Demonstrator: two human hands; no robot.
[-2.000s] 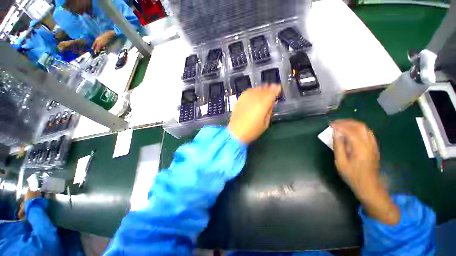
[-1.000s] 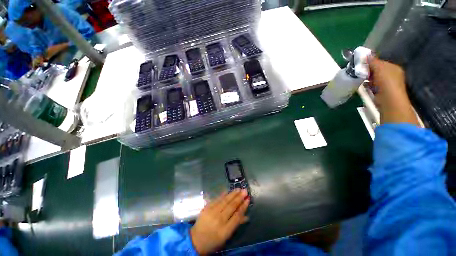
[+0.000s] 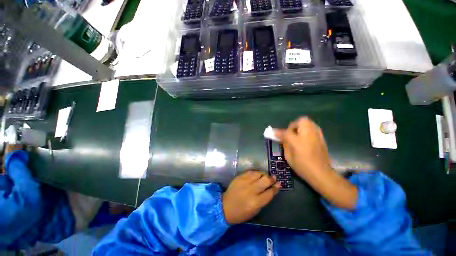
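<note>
A black keypad phone (image 3: 281, 170) lies face up on the green mat in front of me, its keys toward me. My left hand (image 3: 251, 195) rests at its lower left edge, fingertips on the phone's lower end. My right hand (image 3: 306, 147) is over the phone's upper part and pinches a small white wipe (image 3: 270, 133) at the top of the screen. The right fingers hide part of the screen. A clear film strip (image 3: 222, 150) lies flat to the left of the phone, with bright glare on it.
A stacked clear blister tray (image 3: 170, 77) of phones stands behind. A white card with a small round cap (image 3: 382, 128) lies right, a grey-white bottle (image 3: 431, 86) farther right. A pale strip (image 3: 136, 140) and paper slips (image 3: 107, 95) lie left. Another worker's blue sleeve (image 3: 24, 175) shows far left.
My right hand has left the bottle and come to the phone with the wipe. My left hand remains at the phone's lower end. The view has shifted, with the tray nearer the top.
</note>
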